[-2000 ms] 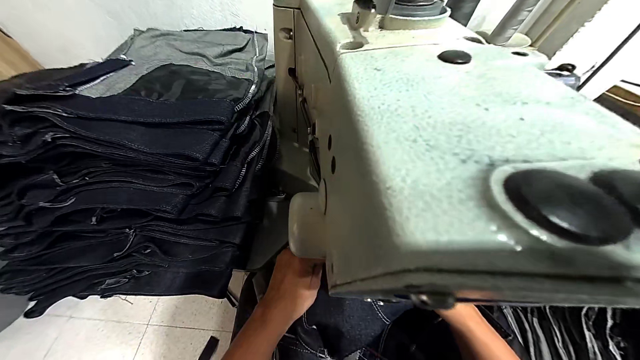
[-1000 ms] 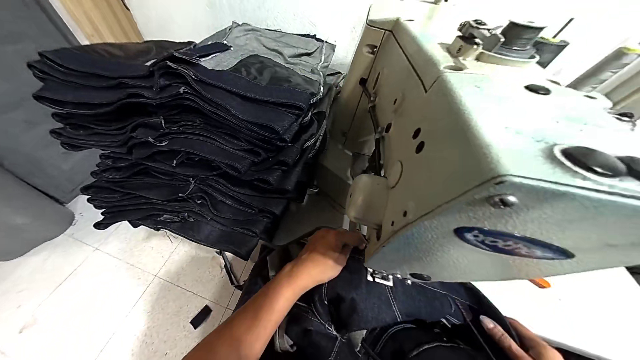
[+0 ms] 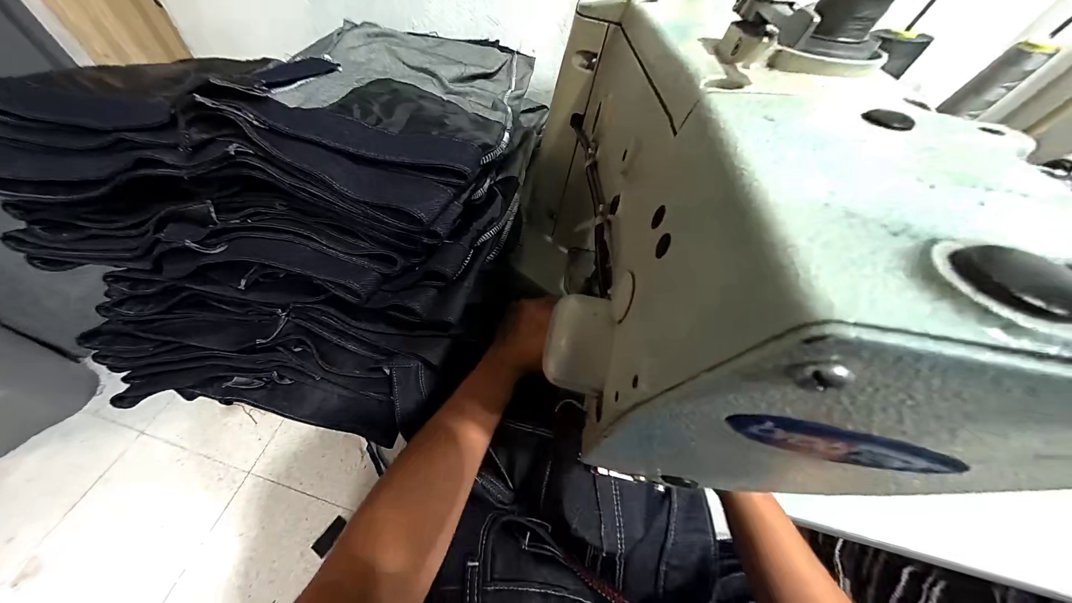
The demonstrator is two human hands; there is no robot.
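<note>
A pale green industrial sewing machine (image 3: 754, 251) fills the right half of the head view. My left hand (image 3: 529, 331) reaches in beside the white rounded cover at the machine's near left side; its fingers are hidden there, so its hold cannot be made out. Below the machine head lies a dark denim garment (image 3: 620, 519) with light topstitching. My right forearm comes up from the lower right, and the machine head hides the right hand. To the left rises a tall stack of folded dark denim pieces (image 3: 293, 243), close to my left hand.
Thread cones (image 3: 850, 21) stand on top of the machine. White floor tiles (image 3: 226, 477) show at the lower left, with a small dark scrap (image 3: 328, 536) on them. A white tabletop (image 3: 946, 528) extends at the right, beside striped dark material (image 3: 888, 569).
My right hand, visible on the denim at the lower right one second ago, is now hidden under the machine head. My left hand is farther in beside the white cover. The view has shifted.
</note>
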